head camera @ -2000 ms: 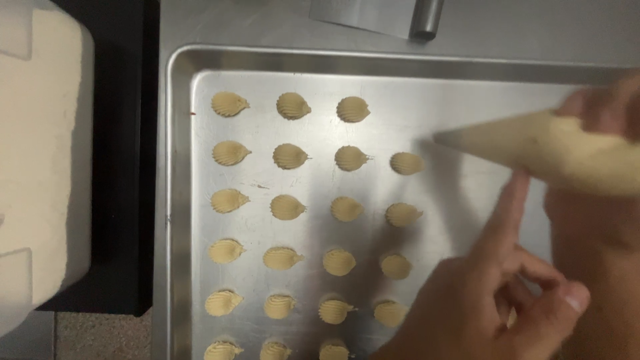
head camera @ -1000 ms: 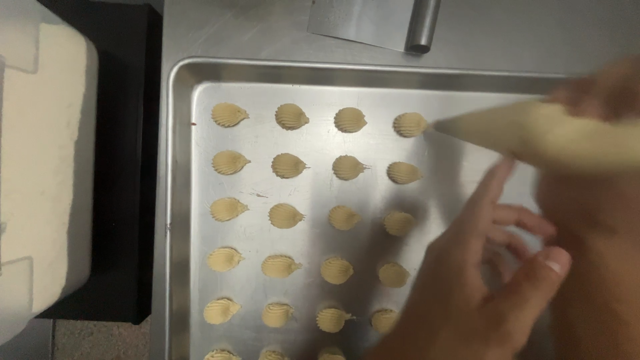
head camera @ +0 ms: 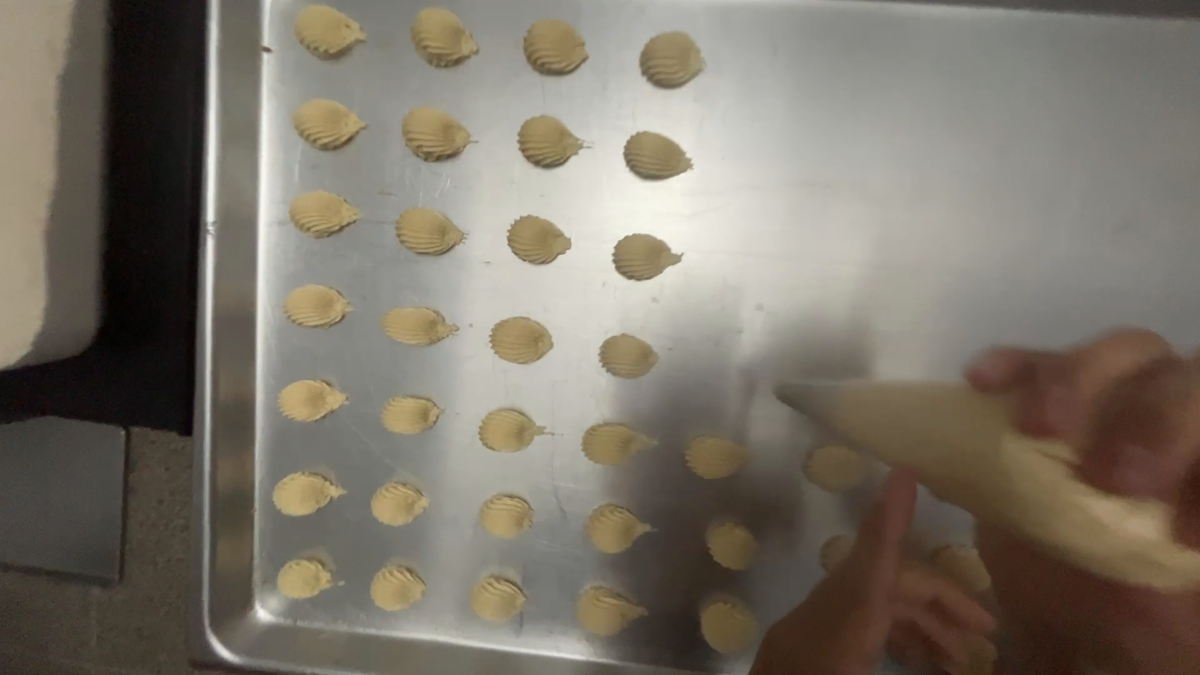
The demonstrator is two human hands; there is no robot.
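A piping bag [head camera: 947,431] filled with pale dough, with a metal tip at its left end, is held in my right hand [head camera: 1106,412] at the right. My left hand [head camera: 872,581] is below the bag, its index finger raised to the bag's underside and holding nothing. The tip hovers over a metal baking tray [head camera: 230,375], right of the rows of ridged, shell-shaped dough pieces [head camera: 628,356]. Some pieces at the lower right are partly hidden by my left hand. Both hands and the bag are blurred.
A pale container [head camera: 47,187] stands at the upper left beside the tray, on a black surface [head camera: 150,234]. A grey panel [head camera: 61,497] and speckled floor [head camera: 155,553] show at the lower left.
A fourth dough piece now lies in the top row, where the earliest frame shows three. The bag and both hands have moved down the tray. The view has shifted downward.
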